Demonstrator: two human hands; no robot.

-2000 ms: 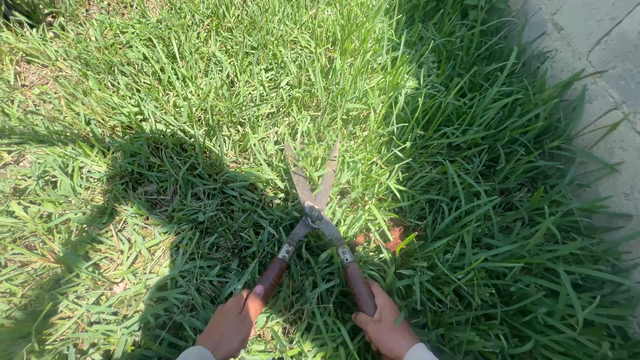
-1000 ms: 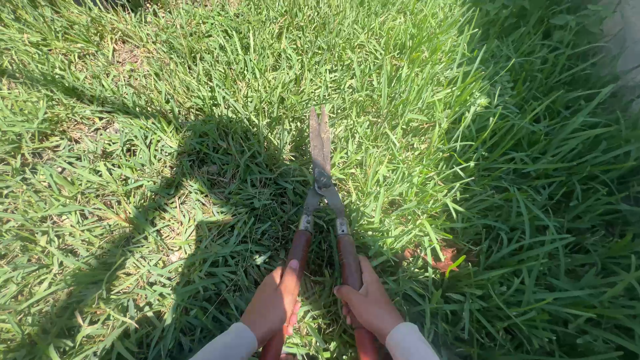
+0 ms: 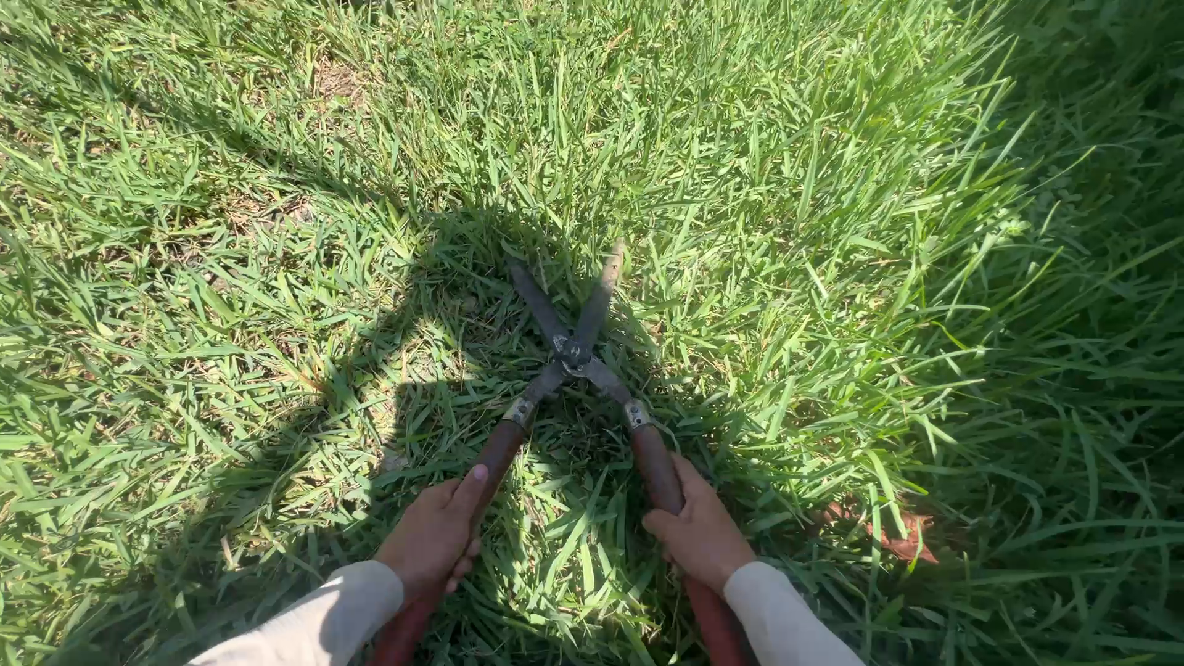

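Note:
A pair of hedge shears with reddish-brown handles lies low over the grass, its two blades spread in a V that points away from me. My left hand is closed around the left handle, thumb along its top. Around the right handle my right hand is wrapped. The right blade's tip is sunlit, while the left blade and the pivot are in shadow. Grass blades stand around and between the metal blades. The lower handle ends run out of view at the bottom edge.
Taller, denser grass grows on the right, partly in deep shade. A reddish-brown dry leaf lies in it at the lower right. Shorter grass with dry patches spreads on the left, crossed by a shadow.
The shears' blades, nearly together one second ago, are now spread apart, and my hands are farther from each other. The paving at the upper right has left the view.

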